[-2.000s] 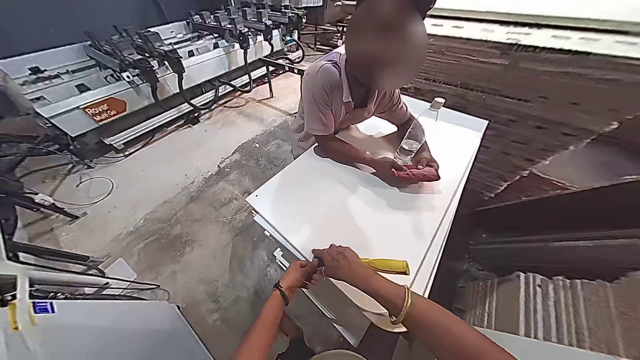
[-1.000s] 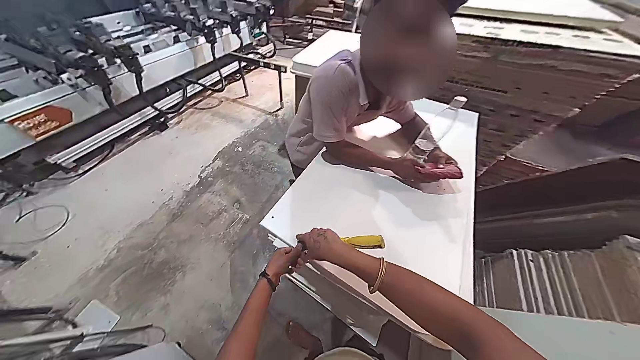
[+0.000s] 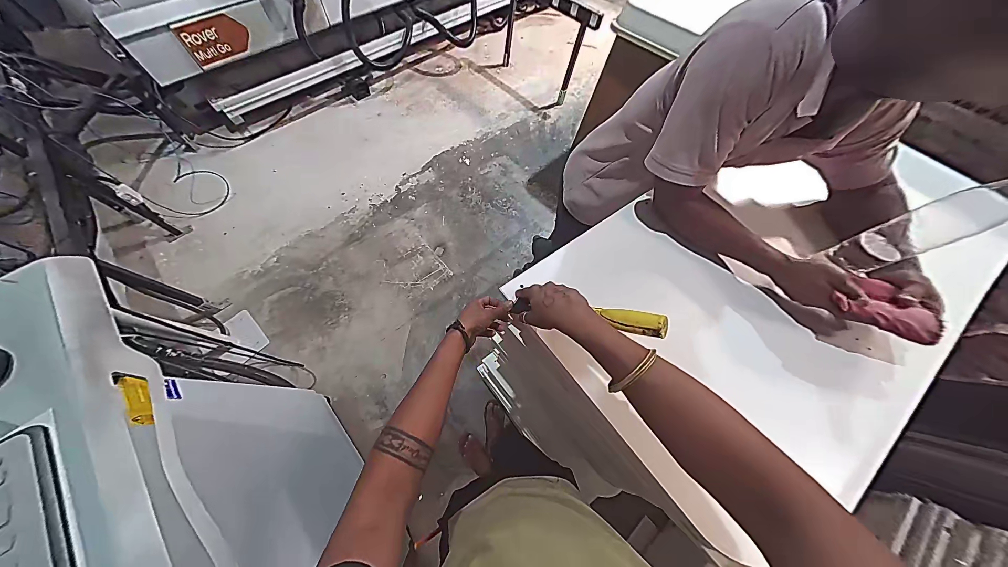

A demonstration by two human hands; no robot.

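A stack of white panels [image 3: 740, 378] lies before me. At its near left corner my right hand [image 3: 555, 305] grips a small dark piece; from under that hand a yellow handle [image 3: 636, 321], perhaps a tool's, sticks out over the top panel. My left hand [image 3: 484, 316] has its fingers at the same corner, against the dark piece; whether they grip it is unclear. Across the stack a person in a pale shirt [image 3: 709, 102] leans on forearms and holds a pink cloth [image 3: 890, 309]. A clear plastic bottle [image 3: 890, 244] is by that person's hands.
At the upper left stands a long machine [image 3: 150, 39] with hoses. Black cables [image 3: 197, 346] hang at the left beside a grey machine housing [image 3: 63, 354]. Worn concrete floor [image 3: 378, 205] runs between them and the panels. Brown stacked sheets [image 3: 929, 528] are at the lower right.
The view has turned and tilted down. Both my hands stay together at the panel corner, and the other person still leans there with the pink cloth.
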